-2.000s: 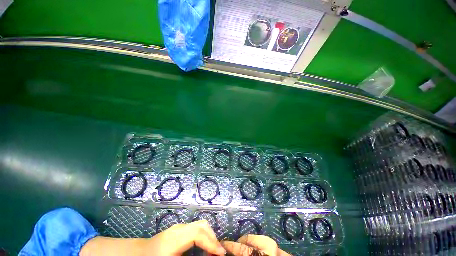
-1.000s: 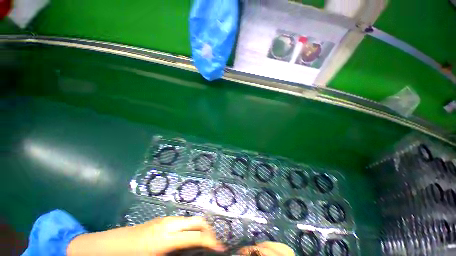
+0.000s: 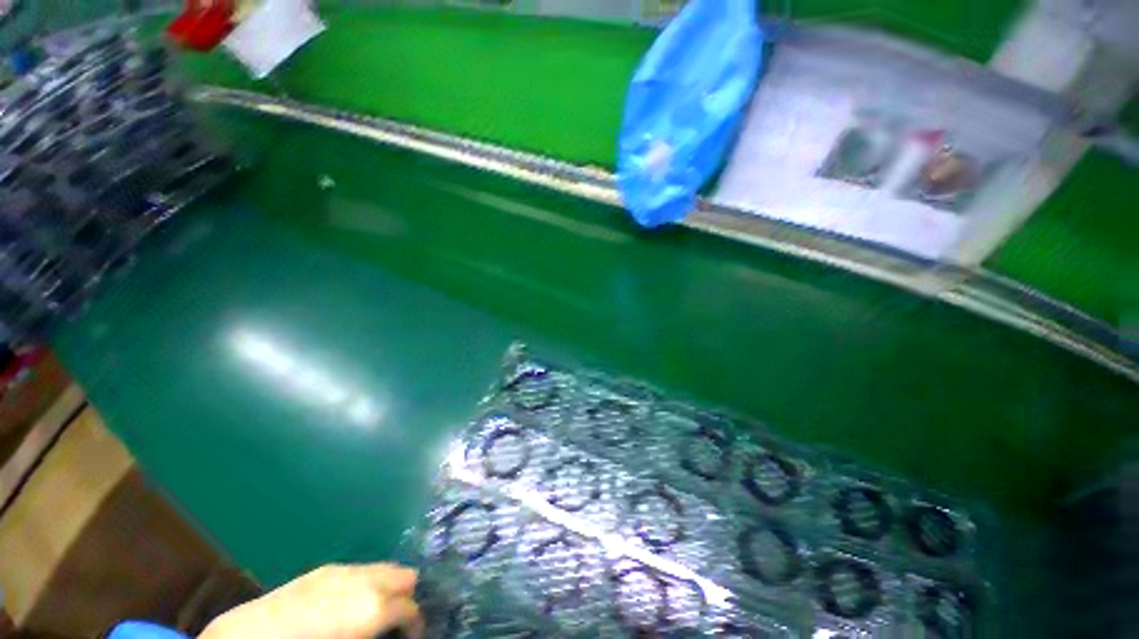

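A clear blister tray (image 3: pixel 712 412) lies tilted across the lower middle of the view, with black ring parts (image 3: pixel 769 551) in its pockets. A ring (image 3: pixel 468 531) also shows in the left pocket of the third row. My left hand (image 3: pixel 327 602) is at the bottom edge beside the tray's left side, fingers bent and together, with a bit of blue sleeve at the wrist. Its fingertips are blurred and partly cut off, so whether it holds anything cannot be told. My right hand is out of the picture.
Stacked trays with dark parts (image 3: pixel 94 162) stand at far left, above a brown cardboard box (image 3: pixel 113 537) beyond the mat's edge. Blue plastic (image 3: pixel 687 112) and a photo sheet (image 3: pixel 874 150) hang on the back panel. A dark, blurred shape is at far right.
The view has swung left, bringing in the left stack and box. My hands were together over the tray; now only the left shows, at its left side. The third row's left pocket, formerly empty, shows a ring.
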